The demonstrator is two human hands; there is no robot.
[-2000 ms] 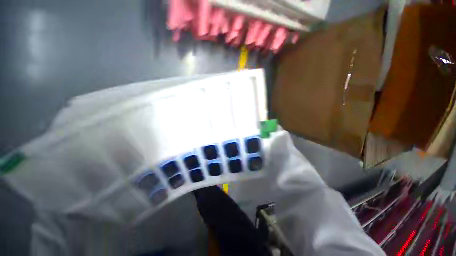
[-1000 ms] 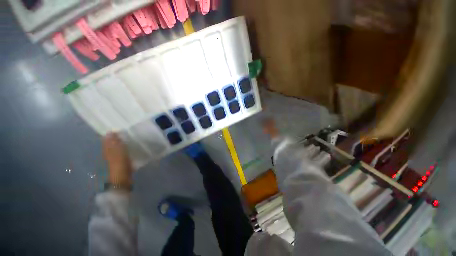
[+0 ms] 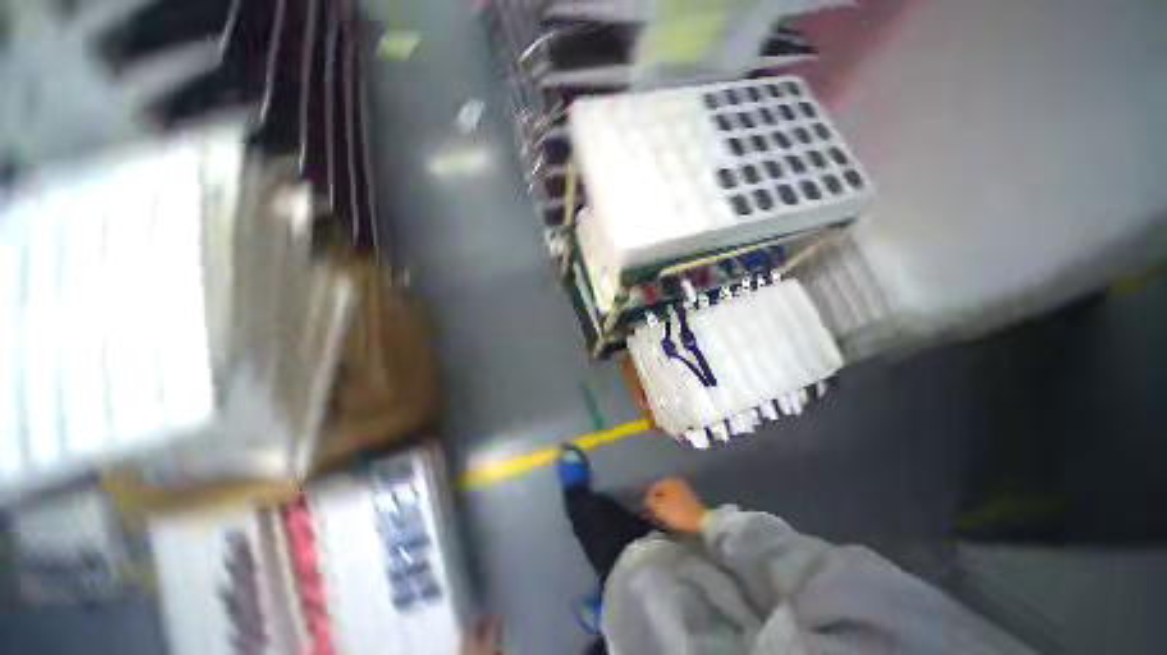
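Observation:
My right hand (image 3: 676,505) is at the lower middle, below the trays, blurred and with no object visible in it. A small skin-coloured part of what looks like my left hand (image 3: 483,636) shows at the bottom edge, mostly cut off; what it does is hidden. A white tray (image 3: 653,173) with rows of dark squares on its right part lies on top of a rack, beyond my right hand. A white ribbed stack (image 3: 742,358) with dark straps on it sits just below that tray. Neither hand touches them.
A blurred white tray stack (image 3: 103,307) stands at the left, beside a brown box (image 3: 384,365). A tray with pink, dark and blue-grey rows (image 3: 346,563) is at the lower left. Grey floor with a yellow line (image 3: 512,467) runs between. A large pale blurred shape (image 3: 1011,154) fills the upper right.
The view has swung round. The partly filled tray at my left hand is no longer seen there. My left hand has gone to the bottom edge. Other trays and racks now show.

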